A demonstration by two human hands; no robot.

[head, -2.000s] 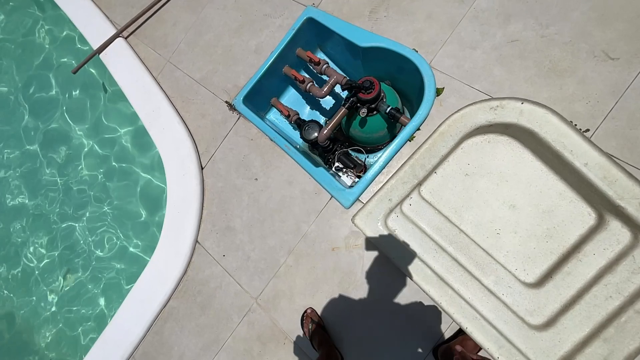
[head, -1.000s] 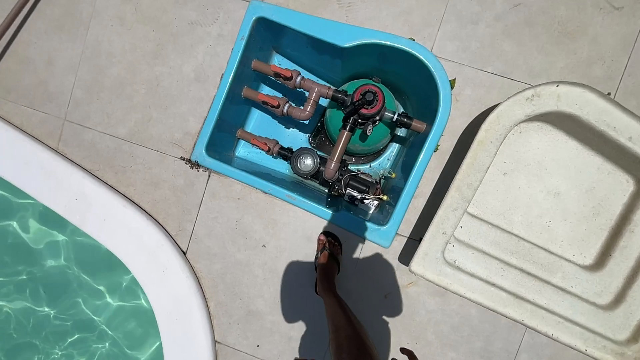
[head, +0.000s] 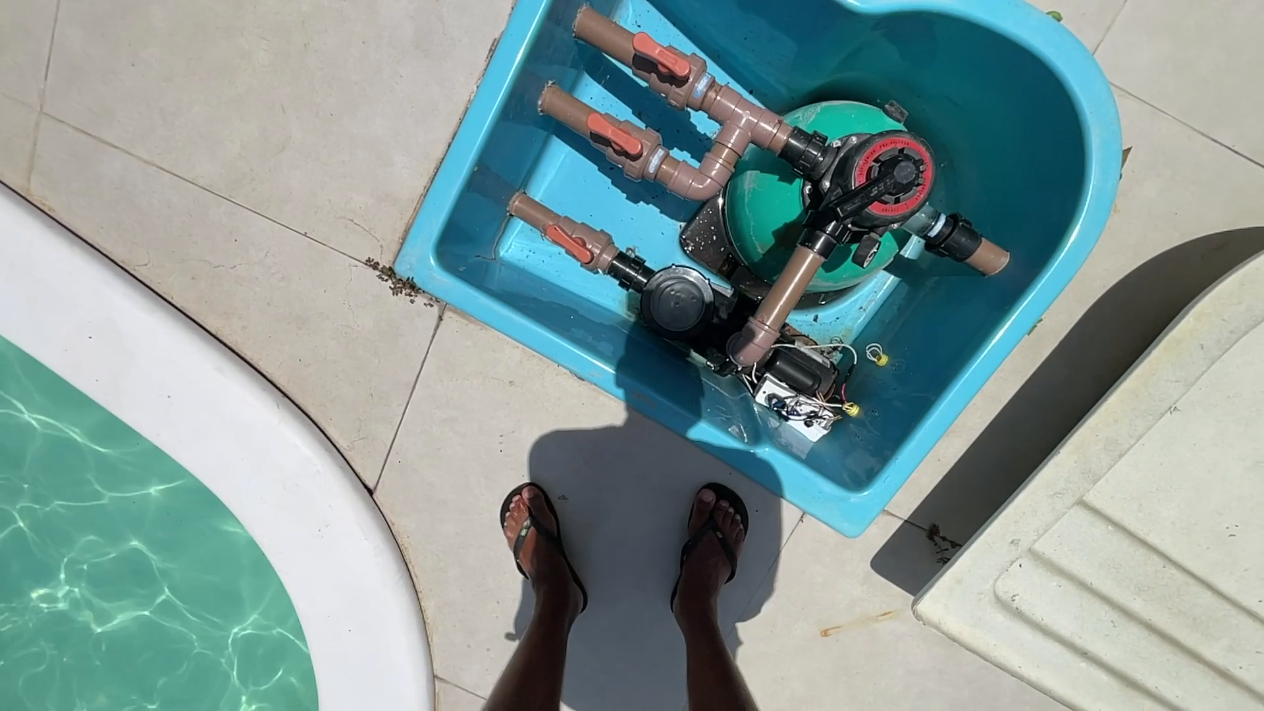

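Note:
Neither my left hand nor my right hand is in view. Ahead of my feet lies a sunken blue fiberglass equipment box (head: 632, 383). It holds a green pool sand filter (head: 765, 207) topped by a multiport valve (head: 894, 178) with a red ring and black handle. Brown PVC pipes carry several ball valves with orange handles, among them one at the top (head: 662, 57), one in the middle (head: 614, 135) and a lower one (head: 569, 243). A pump with a round dark strainer lid (head: 677, 300) sits near the front wall, beside an opened wiring part (head: 795, 407) with loose wires and yellow connectors.
A swimming pool (head: 128, 553) with a white curved edge (head: 326, 523) is at the left. At the right, a stepped off-white cover (head: 1145, 533) rests on the paving tiles (head: 227, 118). My feet in black flip-flops (head: 713, 533) stand close to the box's front rim.
I have come closer to the blue box, and it fills much more of the view. Both feet now stand side by side before it; one second ago only one foot showed there.

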